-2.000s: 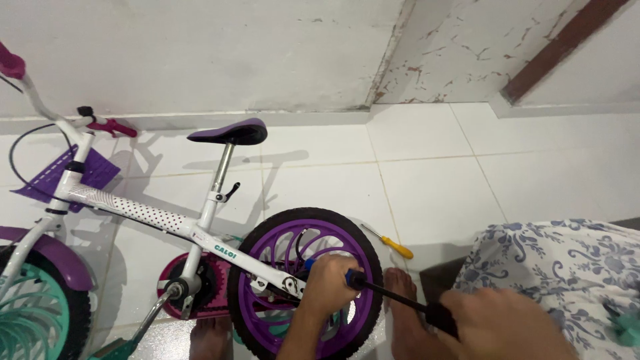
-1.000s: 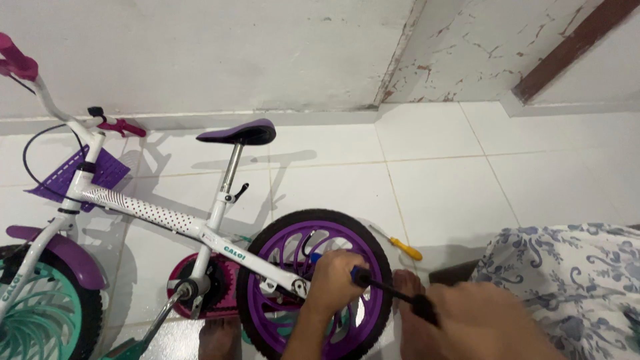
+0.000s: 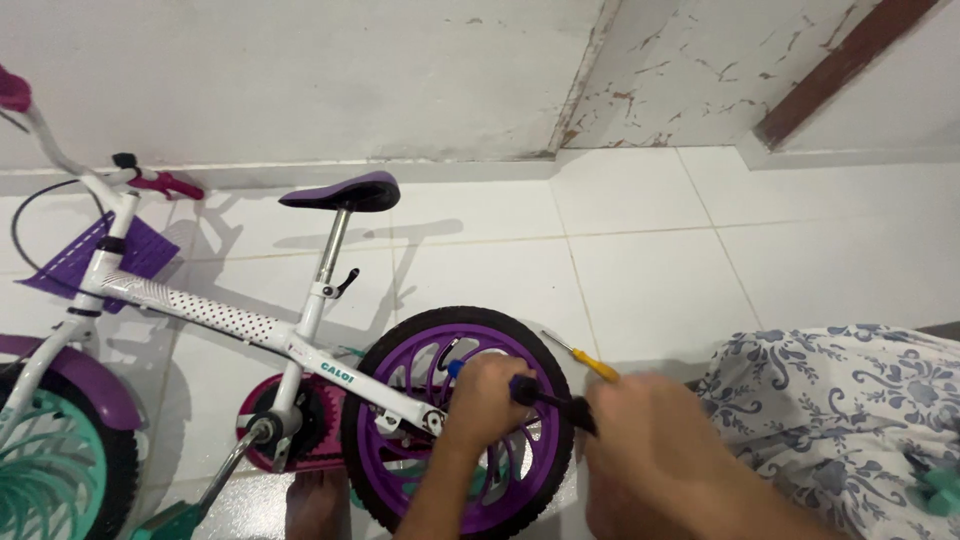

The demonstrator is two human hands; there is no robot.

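Note:
A white Caloi child's bicycle (image 3: 225,315) stands on the tiled floor, its purple rear wheel (image 3: 551,450) in front of me. Over that wheel my left hand (image 3: 491,397) is closed around a blue-and-black tool part (image 3: 525,390), with a blue end showing on its far side. My right hand (image 3: 645,420), blurred, grips the black handle (image 3: 577,414) of what looks like a hand pump, to the right of the left hand. The wheel's hub is partly hidden by my left hand and forearm.
A yellow-handled screwdriver (image 3: 596,365) lies on the floor just right of the tire. Flower-patterned cloth (image 3: 832,420) covers the lower right. My bare foot (image 3: 319,502) is by the pink chain guard (image 3: 330,439). A wall (image 3: 300,82) runs behind the bicycle.
My left hand keeps its grip over the rear wheel. The right hand has shifted slightly relative to the left, still on the black handle.

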